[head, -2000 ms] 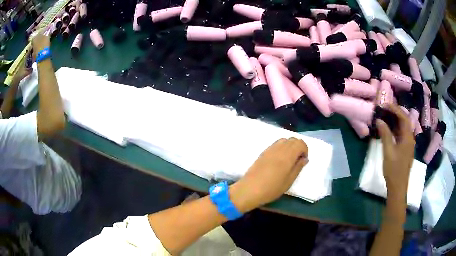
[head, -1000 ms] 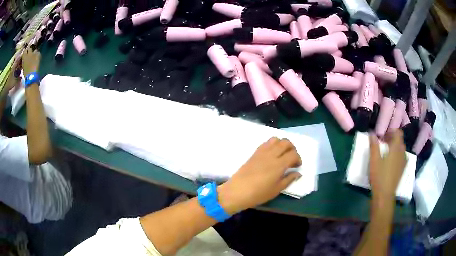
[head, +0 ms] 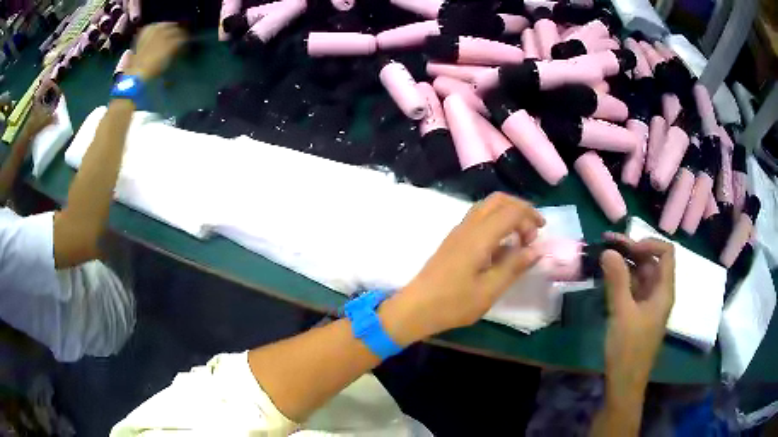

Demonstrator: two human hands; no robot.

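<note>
My right hand (head: pixel 635 286) holds a pink-and-black item (head: pixel 565 259) by its black end, with the pink end pointing left. My left hand (head: pixel 478 265), with a blue wristband (head: pixel 373 325), is at the right end of the row of white packing bags (head: pixel 281 205). Its fingers are at the pink end, which looks milky, as if behind film; the fingers blur, and I cannot tell whether they pinch a bag. A translucent loose bag (head: pixel 559 224) shows behind the item.
A spare bag stack (head: pixel 695 294) lies right of my right hand. A pile of pink-and-black items (head: pixel 533 141) and a dark mass of black pieces (head: pixel 341 128) lie across the table. Another person's arm (head: pixel 102 171) reaches in at the left. Grey uprights stand at the right.
My right hand has moved left from the spare bag stack and now shows a pink-and-black item at my left hand. My left hand has risen slightly. The other person's hand has moved up and right.
</note>
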